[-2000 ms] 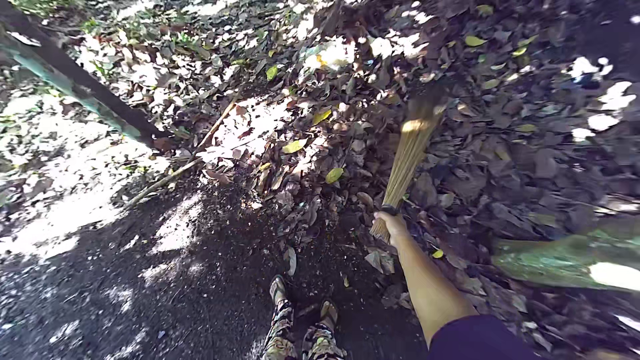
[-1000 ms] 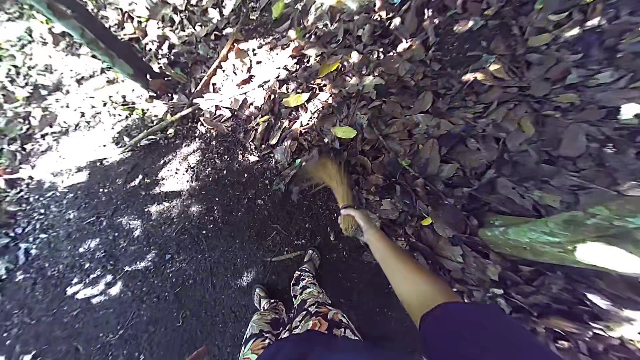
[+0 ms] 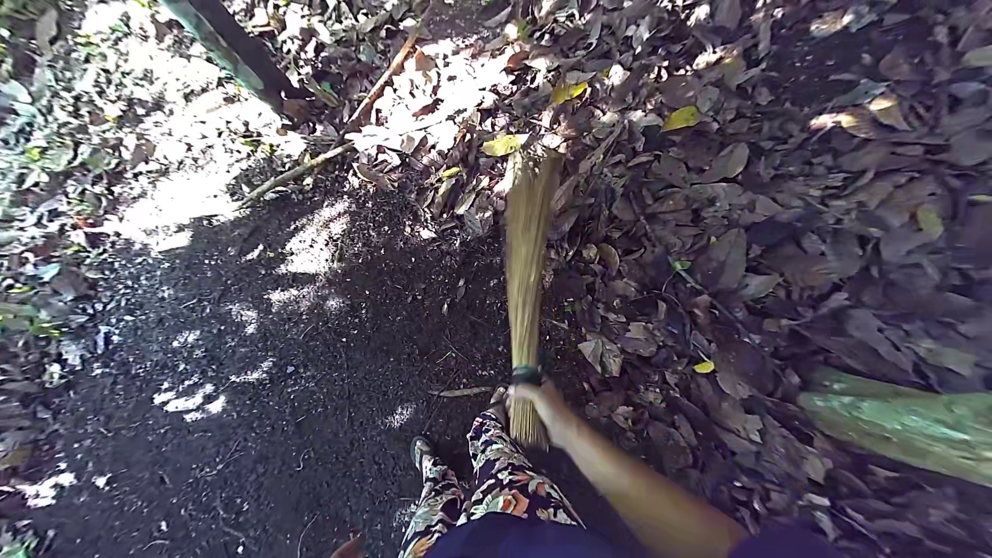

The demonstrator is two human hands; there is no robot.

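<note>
My right hand [image 3: 540, 401] grips a stick broom [image 3: 525, 271] of thin, straw-coloured bristles, near its butt end and just below a dark green binding. The broom points away from me, and its spread tips meet the edge of the dry leaf litter [image 3: 721, 225], close to a yellow leaf [image 3: 504, 145]. Dark bare soil [image 3: 310, 372] lies to the left of the broom. Only a small reddish-brown bit at the bottom edge, perhaps a fingertip, shows left of my legs; my left hand cannot be made out.
A mossy trunk [image 3: 899, 422] lies at the right. Another trunk or post [image 3: 232, 54] slants in at the upper left, with a thin branch [image 3: 294, 174] on the ground beside it. My feet and patterned trousers [image 3: 504, 473] are at the bottom centre, near a small twig [image 3: 463, 392].
The broom, in my right hand throughout, was out over the leaves at the right, then came in near my feet with its bristles pointing up-left; now it points forward to the leaf edge.
</note>
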